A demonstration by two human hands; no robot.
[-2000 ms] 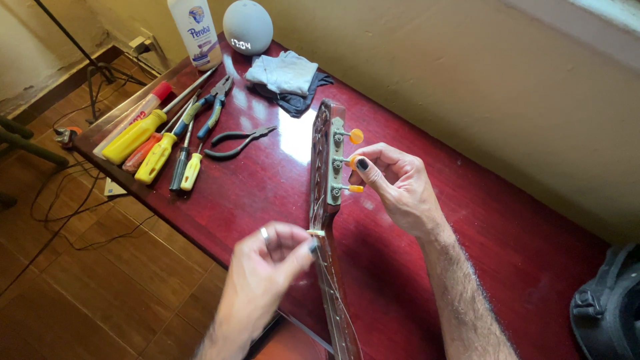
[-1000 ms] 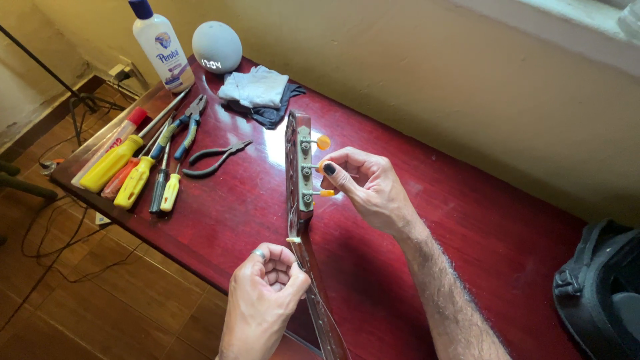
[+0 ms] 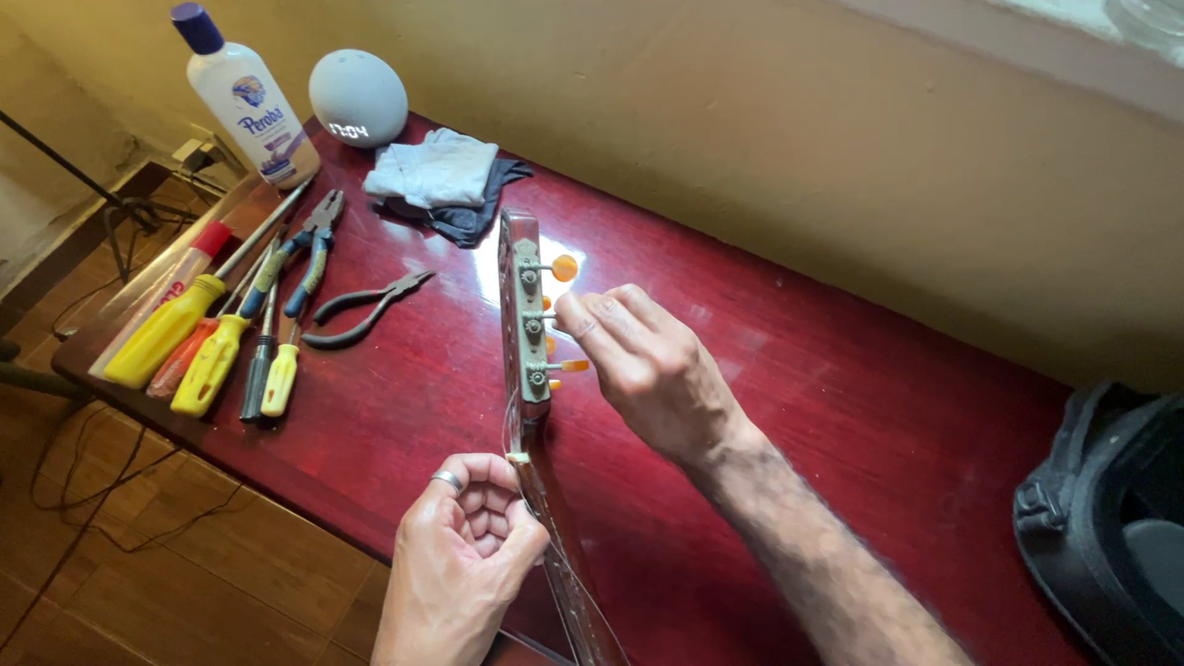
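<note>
A stringed instrument's headstock (image 3: 530, 324), seen from its side, carries a metal tuning machine plate and orange tuning pegs. My right hand (image 3: 647, 370) has its fingers closed around the middle tuning peg, which they mostly cover. Below it, my left hand (image 3: 472, 546) is beside the pale nut (image 3: 518, 457), its thumb and forefinger pinched on what looks like a thin string at the top of the neck (image 3: 569, 583). Loose strings curve along the neck and beside the headstock. The instrument's body is not clearly visible.
On the red table (image 3: 740, 388) lie pliers (image 3: 370, 310), combination pliers (image 3: 310, 250), several screwdrivers (image 3: 166, 333) and folded cloths (image 3: 435, 176). A Peroba bottle (image 3: 250, 111) and a round smart speaker (image 3: 358, 97) stand behind. A black padded object (image 3: 1101, 518) is at the right edge.
My left hand, blurred over the nut two seconds ago, is now beside it with its fingers pinched. My right hand remains at the middle peg and has turned, with its knuckles now upward.
</note>
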